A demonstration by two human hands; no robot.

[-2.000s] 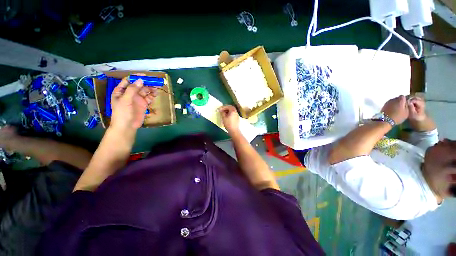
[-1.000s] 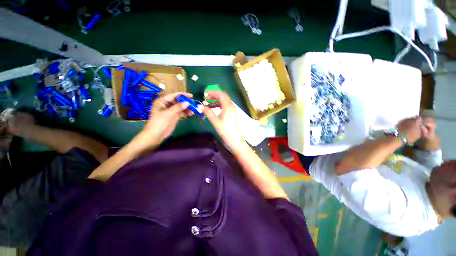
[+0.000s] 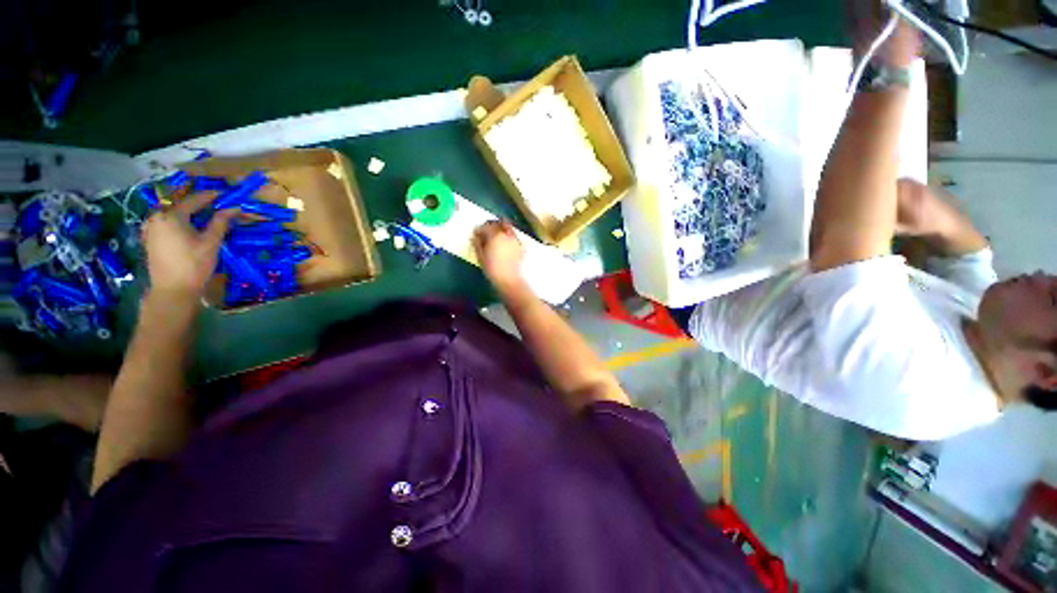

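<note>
My left hand (image 3: 180, 246) is at the left side of the open brown carton (image 3: 357, 249), its fingers among the blue cylinders (image 3: 257, 246). Whether it grips one is unclear. My right hand (image 3: 498, 251) is on the long pale backing strip (image 3: 545, 272), fingers curled. Whether they pinch the strip or a pad is too small to tell. The green tape roll (image 3: 430, 202) lies at the strip's upper left end. A small blue part with wires (image 3: 415, 240) lies just below the roll. Small cream pads (image 3: 376, 166) are scattered around.
A small cardboard box of cream pads (image 3: 545, 156) stands beyond my right hand. A deep white foam bin (image 3: 788, 174) of silvery wired parts is right of it. Joined blue units (image 3: 58, 290) are heaped at far left. A coworker's arm (image 3: 864, 174) reaches upward at right.
My hands, together on a blue cylinder a second ago, have parted: left moved to the carton, right to the strip. The coworker's arm now reaches up. The view has shifted.
</note>
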